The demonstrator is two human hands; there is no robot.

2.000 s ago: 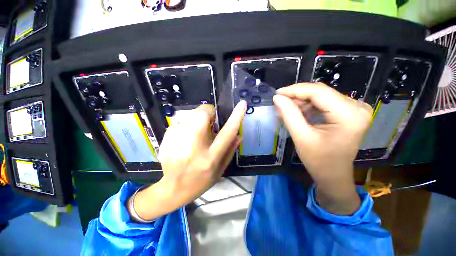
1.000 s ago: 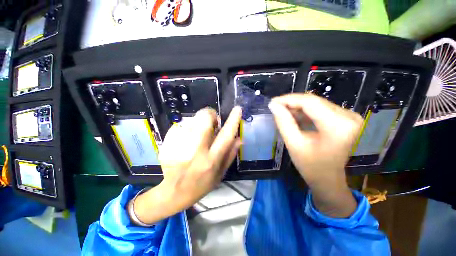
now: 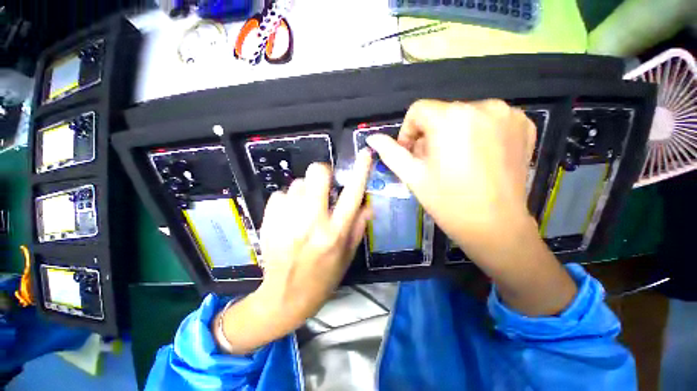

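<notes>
The middle phone [image 3: 395, 229] lies open in a pocket of the black foam tray [image 3: 348, 99]. A clear film [image 3: 391, 188] with a bluish ring lies over its camera end, partly hidden by my hands. My left hand [image 3: 312, 233] rests over the tray, fingers apart, its index fingertip pressed at the film near the cameras. My right hand [image 3: 470, 179] is above the phone's upper right, thumb and fingers pinched together near the left fingertip; the pinched film edge is mostly hidden. The right hand covers most of the phone to the right.
More phones lie in the tray on both sides, and another phone tray [image 3: 112, 183] stands at the left. Behind are orange-handled scissors [image 3: 264, 40], tweezers [image 3: 409, 33], a ridged grey strip [image 3: 466, 11] and a yellow-green mat [image 3: 500, 43]. A pink fan [image 3: 663, 122] is at the right.
My right hand has moved left and up, over the middle phone's cameras, bringing its thumb close to my left index finger. The left hand stays nearly in place. The view has shifted slightly.
</notes>
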